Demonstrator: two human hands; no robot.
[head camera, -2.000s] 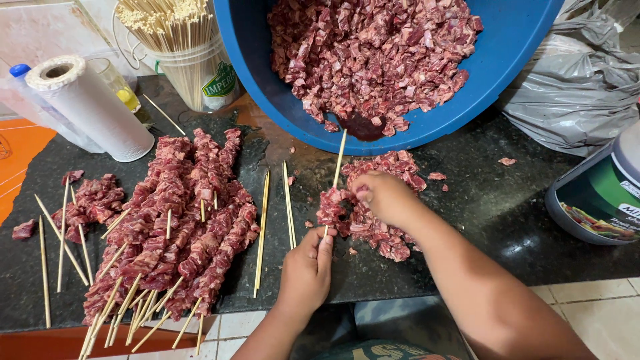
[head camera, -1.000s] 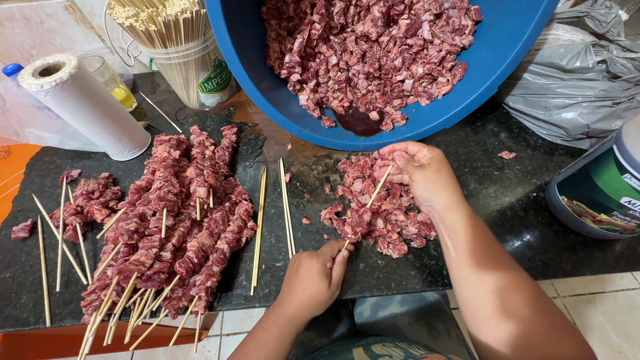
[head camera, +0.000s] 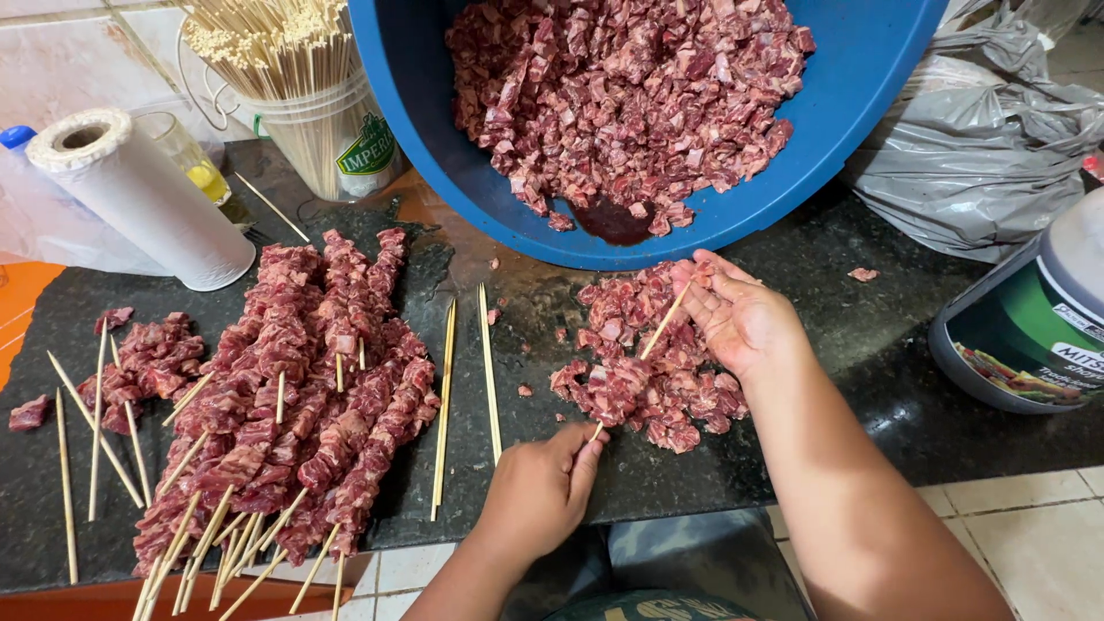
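Note:
My left hand (head camera: 545, 485) pinches the lower end of a wooden skewer (head camera: 664, 323) between thumb and fingers. Raw meat cubes surround the skewer's lower part, and its upper length is bare. My right hand (head camera: 733, 312) is palm up near the skewer's upper tip, with a small meat piece (head camera: 703, 273) at its fingertips. Under the skewer lies a loose pile of meat cubes (head camera: 681, 414) on the dark stone counter. A stack of loaded meat skewers (head camera: 285, 388) lies left of my left hand, with bare skewers (head camera: 445, 405) between the stack and the pile.
A tilted blue tub (head camera: 569, 254) of cut meat stands behind the pile. At the back left are a plastic bucket of skewers (head camera: 302, 129), a paper roll (head camera: 147, 207) and a glass (head camera: 185, 155). Grey plastic bags (head camera: 975, 147) and a large sauce jug (head camera: 1035, 310) stand right.
Two seconds ago the skewer stood more upright with my right hand at its meat; now it leans right over the pile. My right hand has moved up to the tip.

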